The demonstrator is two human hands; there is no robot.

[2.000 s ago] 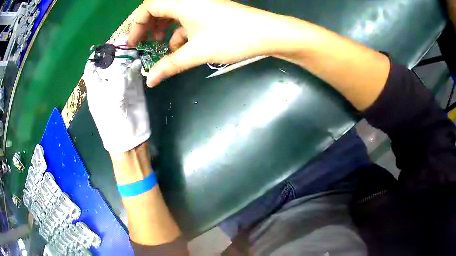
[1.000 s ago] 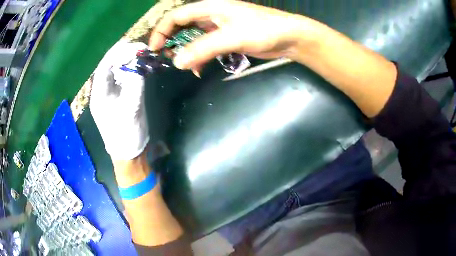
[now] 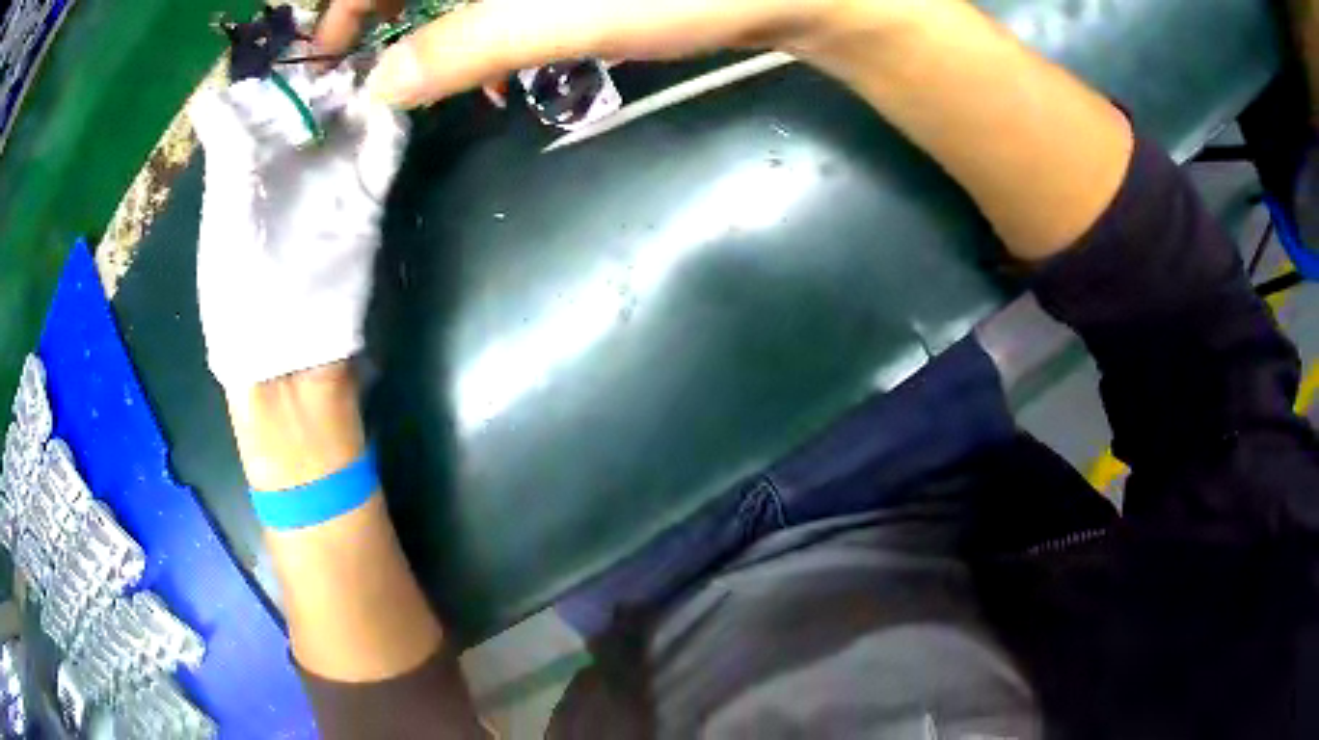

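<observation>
My left hand (image 3: 297, 239), in a white glove with a blue band at the wrist, holds a black part (image 3: 265, 44) at its fingertips near the top left. A green wire (image 3: 295, 106) lies over the glove's fingers. My bare right hand (image 3: 434, 61) reaches in from the right, its fingers close to the black part and partly cut off by the top edge. It holds a green circuit board (image 3: 412, 23), mostly hidden by the fingers. A small clear housing with a dark inside (image 3: 570, 93) lies on the mat beside a pale pointed stick (image 3: 673, 99).
The dark green mat (image 3: 651, 318) spreads in front of me. A blue sheet (image 3: 145, 419) with rows of clear plastic parts (image 3: 73, 542) is at the lower left. The curved green conveyor (image 3: 109, 109) with a chipped edge (image 3: 149, 195) runs along the upper left.
The view has shifted, so everything sits higher and further left. The black part has turned and shows beyond the glove's fingertips. The clear housing, hidden at first, now shows beside the stick.
</observation>
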